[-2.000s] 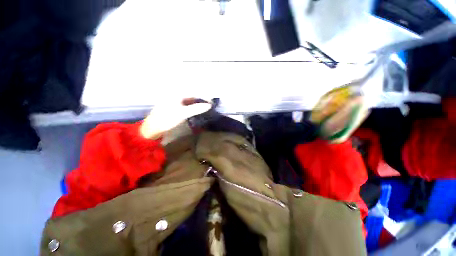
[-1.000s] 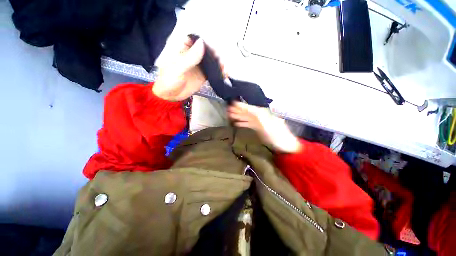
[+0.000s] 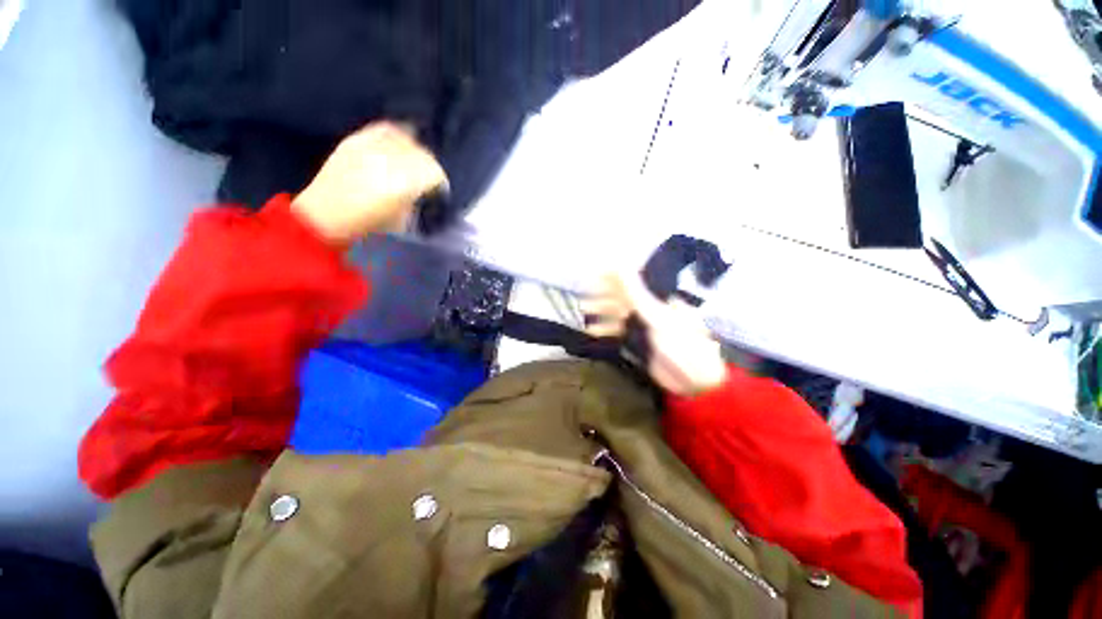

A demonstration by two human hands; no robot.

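Observation:
A narrow black fabric strip (image 3: pixel 556 335) runs across in front of my lap, at the front edge of the white machine table. My right hand (image 3: pixel 659 336) is closed on it, slightly blurred. A curled black end (image 3: pixel 685 260) lies on the table just beyond that hand. My left hand (image 3: pixel 377 181) is blurred, with curled fingers, in front of the large dark cloth pile (image 3: pixel 326 73). Something dark shows under its fingers, but I cannot tell whether it is held.
The white machine head with "Jack" lettering (image 3: pixel 967 99) is at upper right. A black phone (image 3: pixel 882 175) and open thread snips (image 3: pixel 961 278) lie on the table. A blue crate (image 3: pixel 375 393) is below, left of my lap. Red cloth (image 3: pixel 979 520) shows at lower right.
The view has shifted, showing more machine head and blue crate. My left hand has moved left, away from my right hand. The scissors seen earlier in my right hand are no longer there.

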